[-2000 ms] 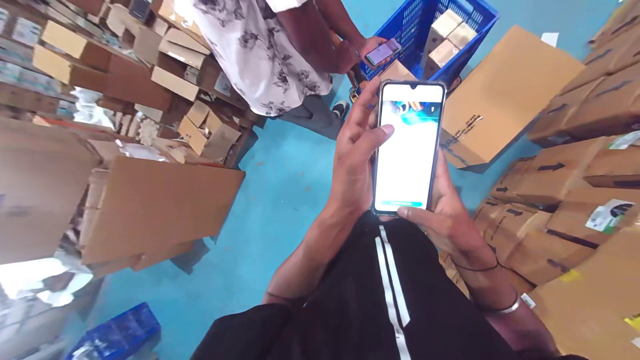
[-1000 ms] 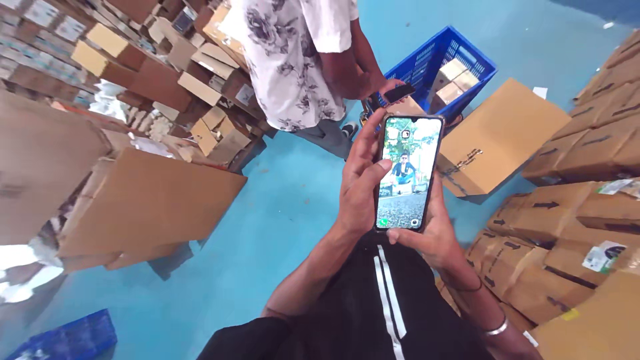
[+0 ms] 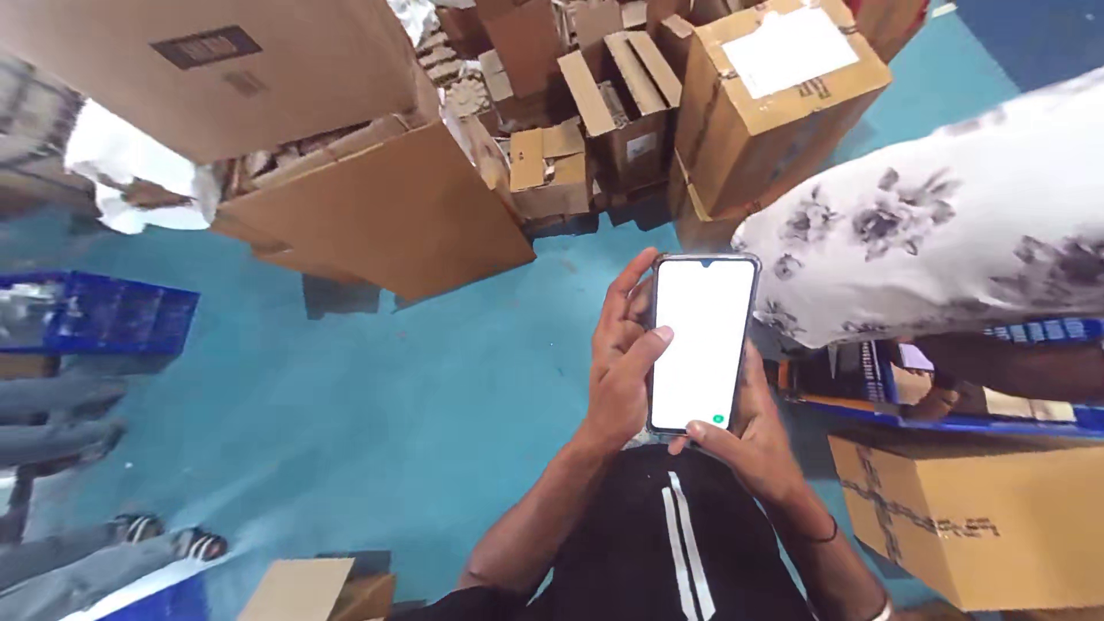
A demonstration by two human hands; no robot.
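A smartphone [image 3: 703, 341] in a dark-edged case is held upright between both hands, its screen mostly white with a small green dot near the bottom. Along its left side, my left hand [image 3: 623, 362] grips it, the thumb lying over the screen's edge. At its lower right, my right hand [image 3: 749, 431] supports it, thumb at the bottom edge. Close by on the right, a person in a white floral shirt [image 3: 931, 216] leans over a blue crate [image 3: 992, 423] that holds boxes.
Large open cartons [image 3: 388, 207] stand at the upper left. Stacked taped boxes [image 3: 776, 103] are at the top. A sealed carton [image 3: 1018, 517] lies at the lower right. Blue crates [image 3: 129, 312] and another person's legs [image 3: 95, 561] are at the left edge, beside the blue floor [image 3: 371, 431].
The view has swung strongly. The phone screen has gone from a picture of a figure to mostly white. Both my hands keep hold of the phone.
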